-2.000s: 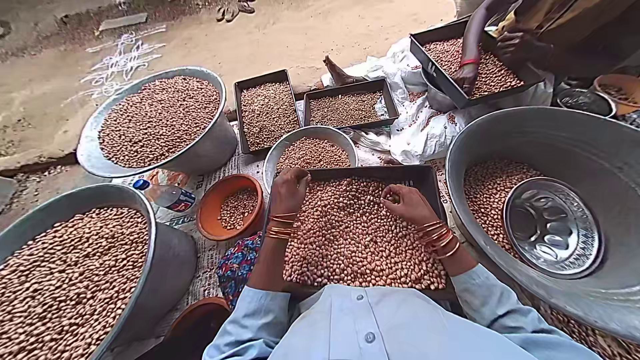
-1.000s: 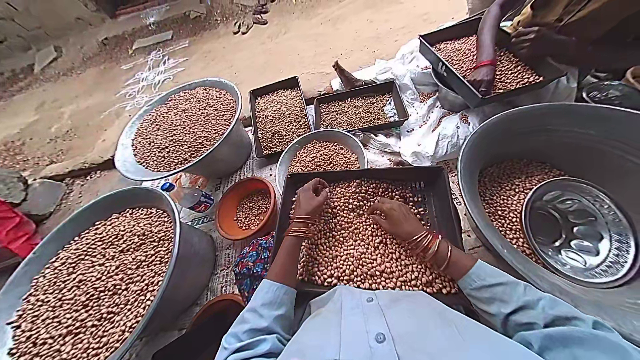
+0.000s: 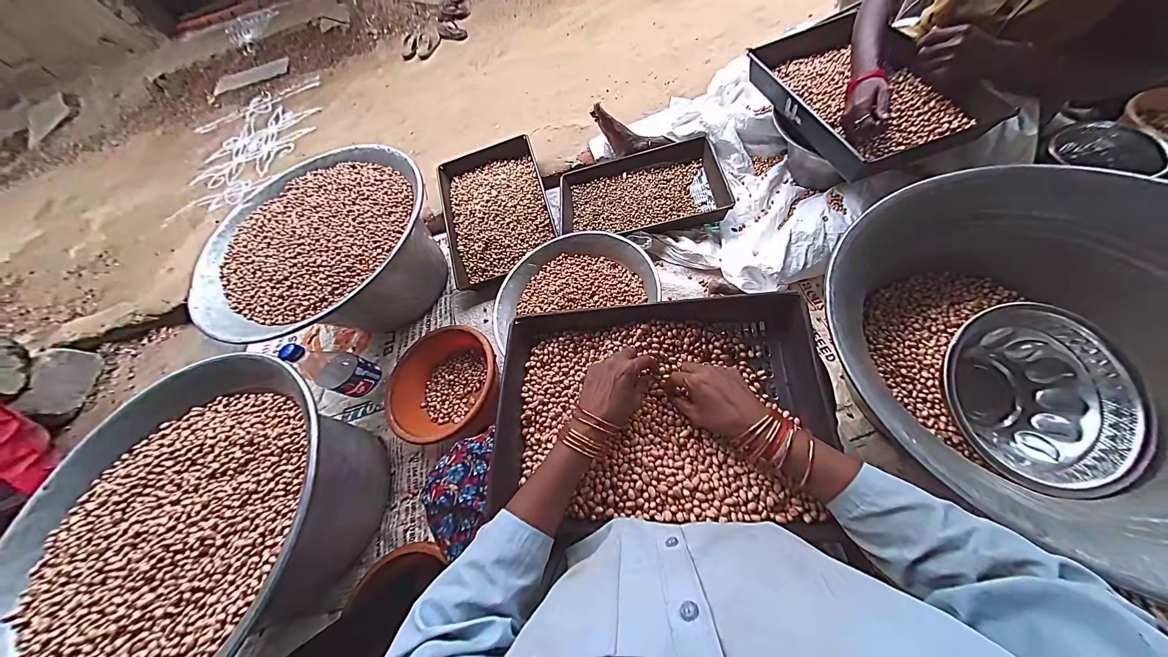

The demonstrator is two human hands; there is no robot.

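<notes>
A dark rectangular tray point(image 3: 803, 351) filled with small brown nuts or seeds point(image 3: 675, 474) lies in front of my body. My left hand point(image 3: 618, 385) and my right hand point(image 3: 716, 399) are close together over the heap, fingers bent down at its surface. Whether either one pinches a nut is too small to tell. Bangles circle both wrists. At the tray's far right corner its slotted bottom shows. Just beyond the tray is a round metal bowl point(image 3: 650, 260) of the same nuts, and to its left an orange bowl point(image 3: 401, 401) holds a smaller amount.
Large metal tubs of nuts stand at left point(image 3: 351, 511) and upper left point(image 3: 401, 283). A wide tub point(image 3: 967, 205) at right holds nuts and an embossed metal plate point(image 3: 1045, 401). A plastic bottle point(image 3: 342, 372) lies at left. A co-worker's hand point(image 3: 867, 109) reaches into another tray point(image 3: 853, 164).
My hands, apart over the tray in the earlier frames, are now close together near its middle. More of the tray's bottom shows at the far right than two seconds ago.
</notes>
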